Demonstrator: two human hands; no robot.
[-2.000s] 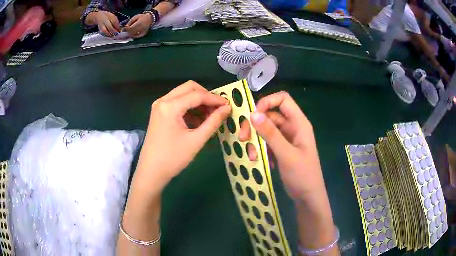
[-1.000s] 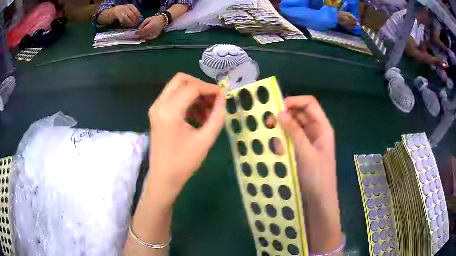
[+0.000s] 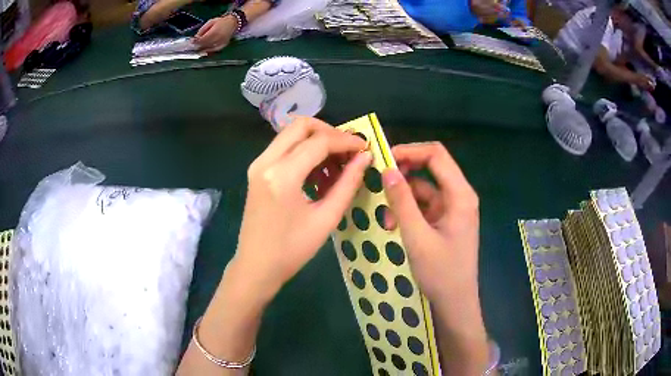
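A long cream-yellow die-cut adhesive sheet (image 3: 380, 268) with three columns of round holes hangs upright in front of me, its top edge tilted. My right hand (image 3: 434, 213) grips its right edge near the top, thumb on the front. My left hand (image 3: 302, 198) has thumb and index finger pinched together at a hole near the sheet's top. A thin bit of ring backing shows at those fingertips; how much is held is hidden by the fingers.
A bag of small white parts (image 3: 110, 272) lies left. Stacked adhesive disc sheets (image 3: 596, 286) stand right. A mini fan (image 3: 283, 88) lies beyond my left hand, more fans (image 3: 566, 121) far right. Co-workers' hands (image 3: 217, 33) and piled sheets (image 3: 375, 22) are across the bench.
The nearest fan has moved left. My left fingertips have moved from beyond the sheet's top left corner onto its upper holes. The sheet has swung left and tilted with my right hand.
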